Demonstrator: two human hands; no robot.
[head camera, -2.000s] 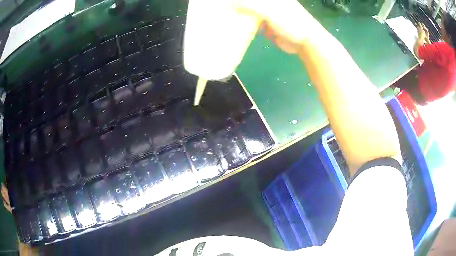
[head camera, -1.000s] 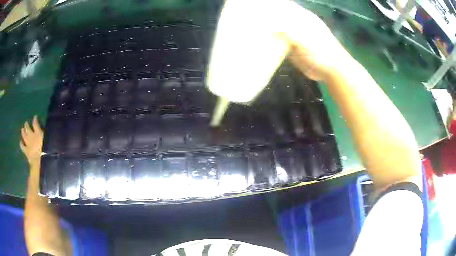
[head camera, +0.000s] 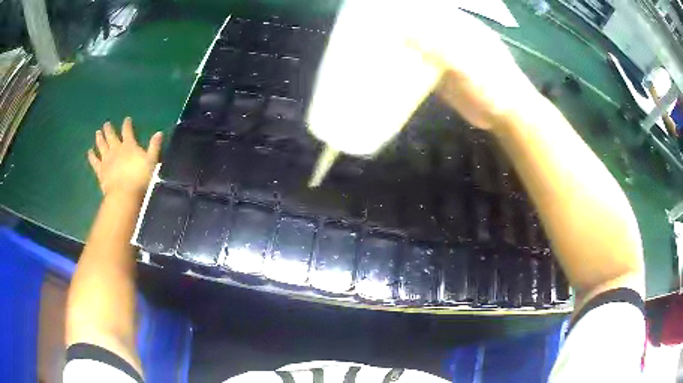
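Observation:
Glossy black rectangular pieces (head camera: 255, 232) lie edge to edge in rows on the bench, with a thin white edge along their left side. My right hand (head camera: 468, 86) grips a white squeeze bottle (head camera: 367, 82), overexposed and tilted, its thin nozzle pointing down over the middle rows. I cannot tell if the nozzle touches a piece or if liquid comes out. My left hand (head camera: 126, 161) is bare and empty, fingers spread, over the green bench top just left of the rows.
The green bench top (head camera: 67, 161) runs around the rows. A stack of sheets (head camera: 16, 93) and a pale upright (head camera: 41, 37) stand at the far left. Blue crates (head camera: 26, 277) are below the front edge at left and right. A red object shows at the lower right.
The view has swung left, so the rows' left edge and the sheet stack now show. My left hand has come further into view beside the rows. The bottle stays in my right hand above the pieces.

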